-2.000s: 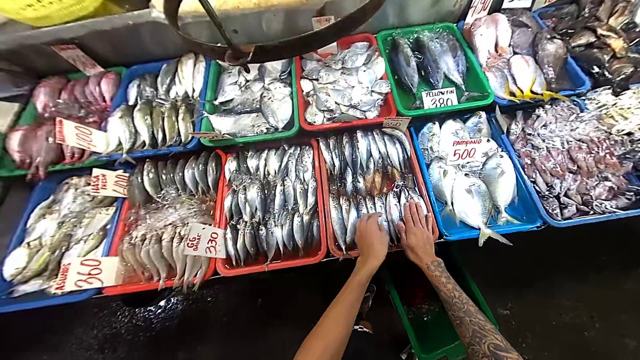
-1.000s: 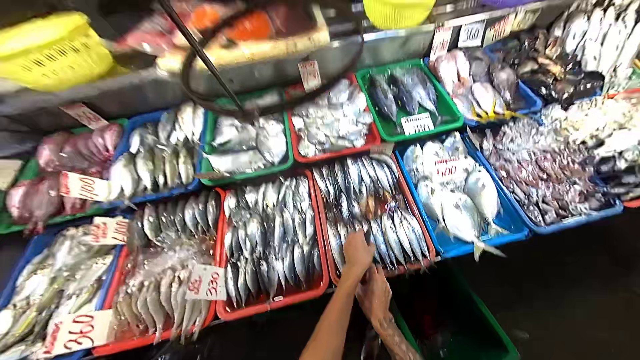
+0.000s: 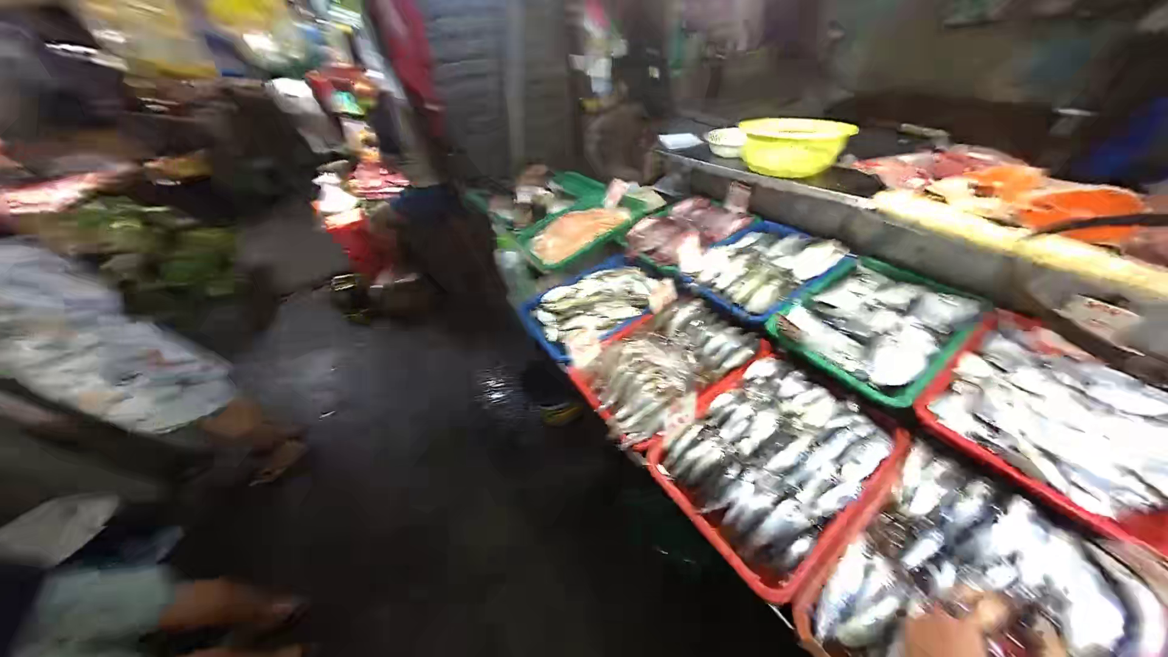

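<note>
Motion blur softens the whole head view. At the bottom edge my left hand [image 3: 949, 628] is over the small silvery fish [image 3: 1031, 557] in the nearest red tray [image 3: 808, 593]; whether its fingers hold a fish cannot be told. A brown patch just right of it may be part of my right hand, but it is too blurred and cut off to be sure. To the left, another red tray [image 3: 721, 538] holds rows of similar fish. Behind these are a green tray [image 3: 899, 397] of silver fish and a red tray [image 3: 1004, 465] of flat silvery fish.
Blue trays [image 3: 538, 342] and more green trays [image 3: 538, 265] of fish continue farther off. A ledge [image 3: 967, 242] behind carries a yellow basin [image 3: 794, 151] and orange-red fish pieces [image 3: 1077, 205]. Wet dark floor [image 3: 411, 511] lies left, with people's legs [image 3: 219, 607] beside it.
The view has swung far to the left, showing the walkway and people. Both hands were together on the fish in the red tray one second ago; now they are mostly cut off at the bottom.
</note>
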